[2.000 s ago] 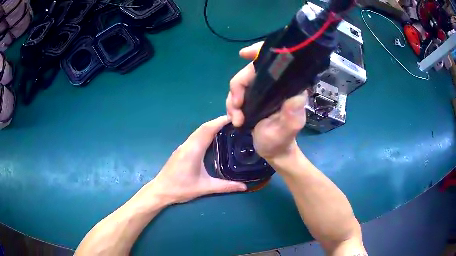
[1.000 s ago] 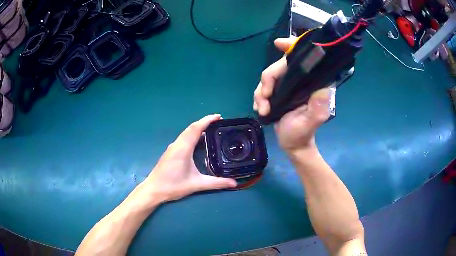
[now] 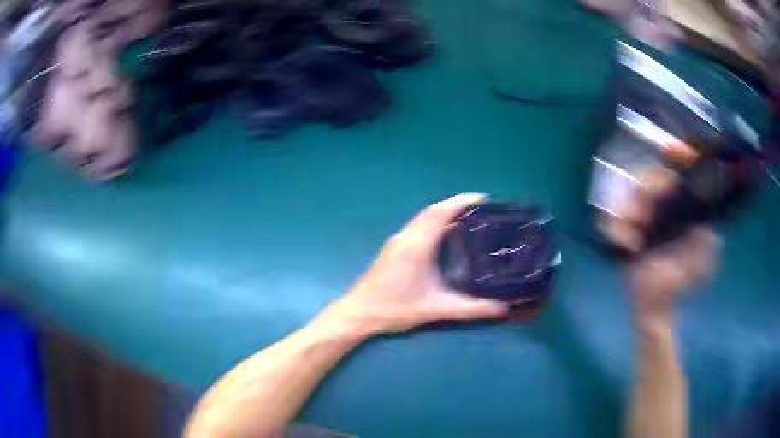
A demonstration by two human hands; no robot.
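The frame is strongly motion-blurred. The housing with its black square cover (image 3: 505, 252) sits on the green bench top, right of the picture's centre. A bit of reddish rim shows at its lower side. My left hand (image 3: 419, 269) is around its left side, fingers at the top and thumb along the lower edge. My right hand (image 3: 663, 248) is at the right, apart from the housing, closed around the black electric screwdriver (image 3: 706, 192), which is badly smeared. The screwdriver's tip cannot be made out.
The white-grey screw feeder (image 3: 650, 128) stands behind my right hand, partly hidden. Loose black frames (image 3: 316, 85) are heaped at the upper left. Pink cups (image 3: 90, 111) stand at the far left. A black cord (image 3: 547, 100) lies at the back. The green bench (image 3: 214, 205) curves at its near edge.
The view has swung left, so the bench contents appear further right. My right hand with the screwdriver has moved away from the housing to beside the feeder. My left hand still holds the housing.
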